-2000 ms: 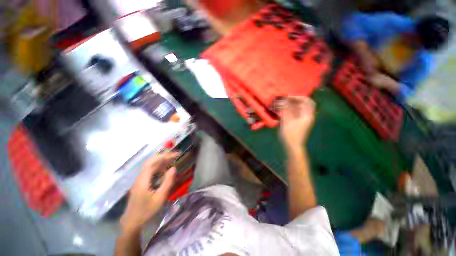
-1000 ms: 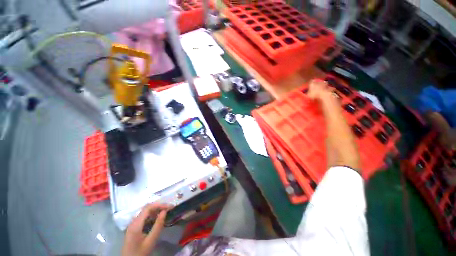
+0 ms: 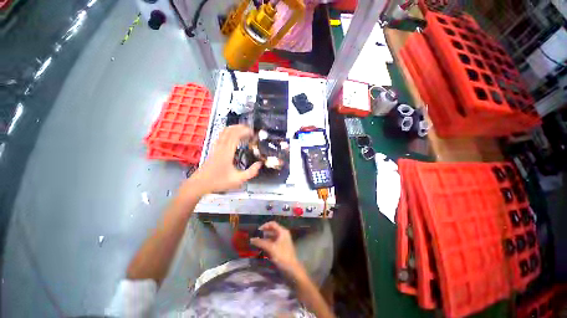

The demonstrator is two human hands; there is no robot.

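My left hand (image 3: 227,163) is over the left side of the fixture nest (image 3: 271,148), thumb and fingers apart. Something dark shows between them; I cannot tell if it is held or part of the nest. The nest has brown and pale parts and sits at the front of a long black base (image 3: 272,102) on the white machine deck. My right hand (image 3: 278,244) is in front of the machine, above my lap, with a small black unit (image 3: 258,234) between its fingertips.
The yellow press head (image 3: 250,42) is behind the nest. A handheld terminal (image 3: 318,168) and a small black block (image 3: 302,103) lie on the deck. Red trays (image 3: 457,233) stand on the green bench at right; empty red trays (image 3: 180,124) are left of the machine.
My left hand has moved from the machine's front edge to the nest. My right hand has left the red trays and come in front of the machine. The view has turned towards the machine.
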